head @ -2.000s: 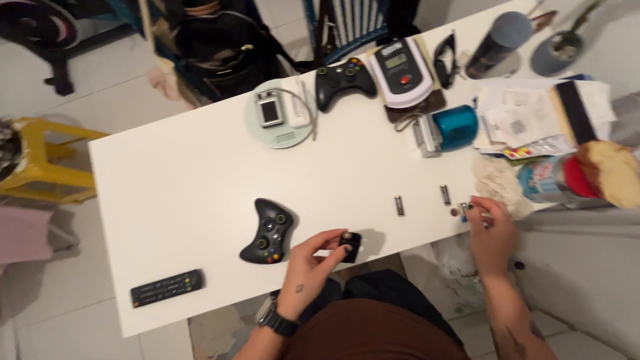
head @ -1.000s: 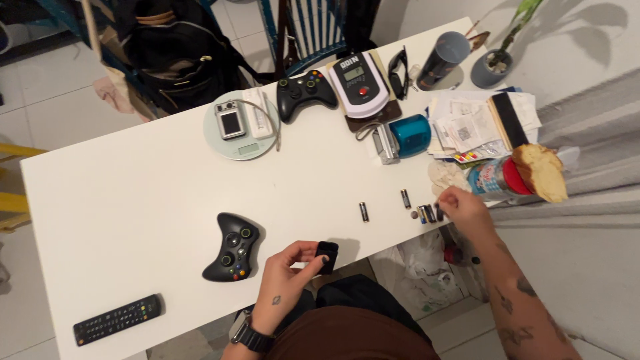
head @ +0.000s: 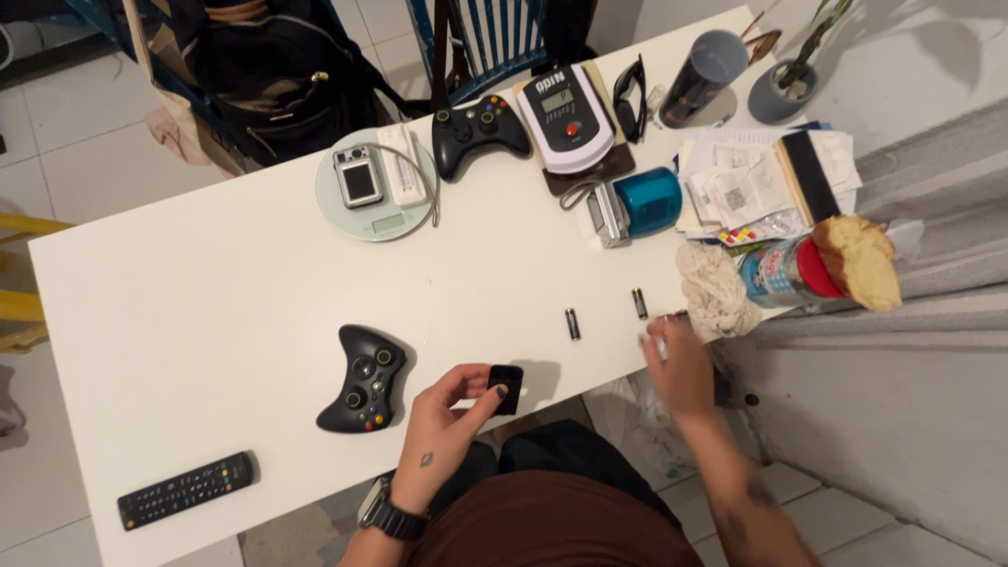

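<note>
My left hand (head: 453, 417) grips a small black case (head: 506, 389), perhaps a controller's battery holder, just above the table's near edge. To its left lies a black game controller (head: 361, 379). My right hand (head: 676, 358) is blurred at the near right edge, beside a few small items partly covered by its fingers; whether it holds one I cannot tell. One battery (head: 572, 324) lies between my hands and another battery (head: 639, 304) lies just beyond my right fingers. A black remote control (head: 186, 490) rests at the near left corner.
Along the far side are a round kitchen scale (head: 375, 228) bearing a camera, a second controller (head: 479, 134), a white and black device (head: 567, 118), a teal container (head: 648, 202) and a dark cup (head: 705, 77). Papers (head: 736, 177), a cream cloth (head: 715, 287) and a red-lidded jar (head: 776, 272) stand right.
My left hand keeps hold of the black case. My right hand stays around the small items at the near right edge and now covers most of them. The view has shifted.
</note>
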